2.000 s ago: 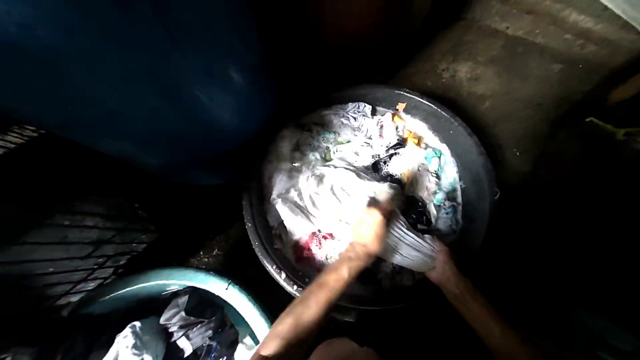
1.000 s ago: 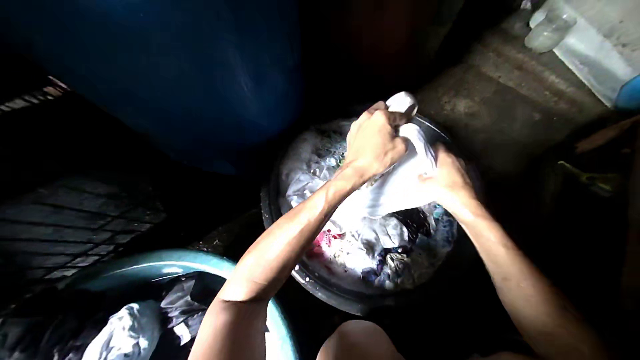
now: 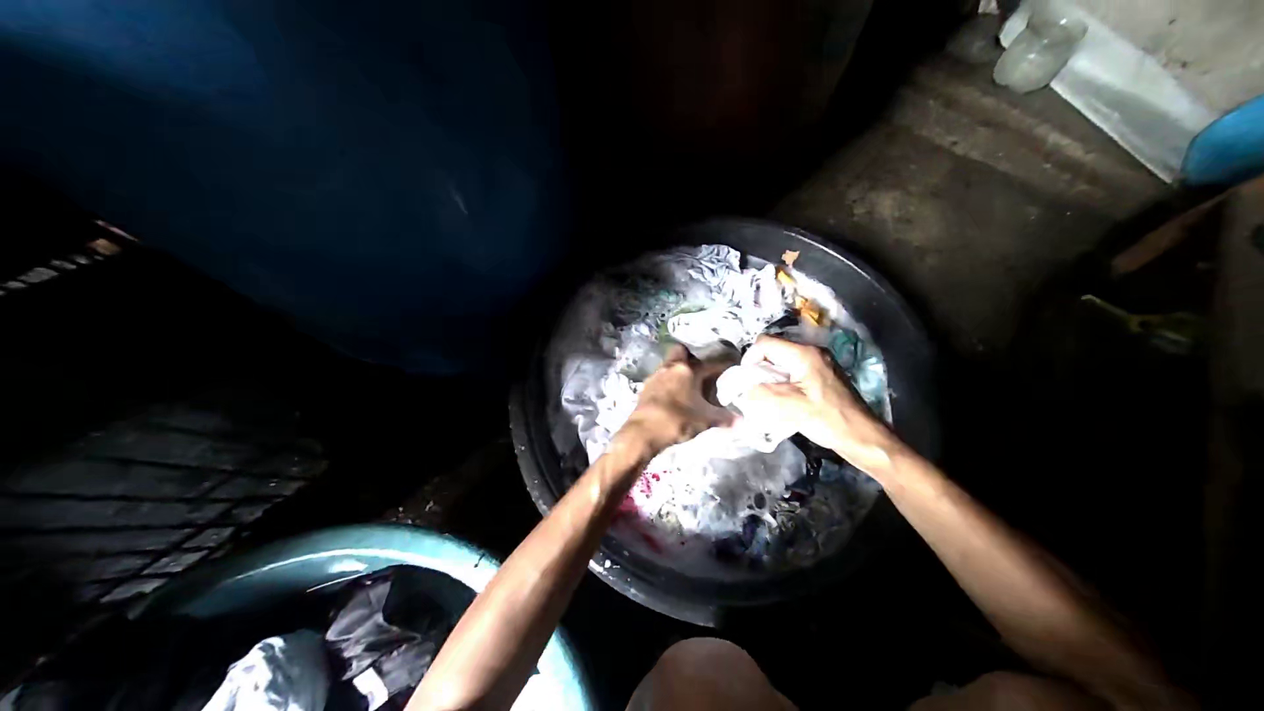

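Note:
A round black tub [image 3: 894,306] holds sudsy water and soaking clothes, among them pale, teal, orange, red and dark pieces. Over its middle, my right hand [image 3: 805,390] is closed on a bunched white cloth [image 3: 755,395]. Just left of it is my left hand [image 3: 676,400], low over the suds, its fingers blurred and partly hidden; whether it grips any cloth cannot be told. Foam covers much of the laundry [image 3: 731,484] below both hands.
A teal basin [image 3: 395,538] with white and dark clothes [image 3: 281,676] stands at lower left. A large blue container [image 3: 395,178] fills the upper left. Wire mesh [image 3: 148,484] lies at left. A translucent container [image 3: 1042,49] is on the concrete floor [image 3: 948,188] at upper right.
The white cloth, stretched between both hands over the tub one second ago, is now bunched at my right hand. My left hand has come down toward the suds.

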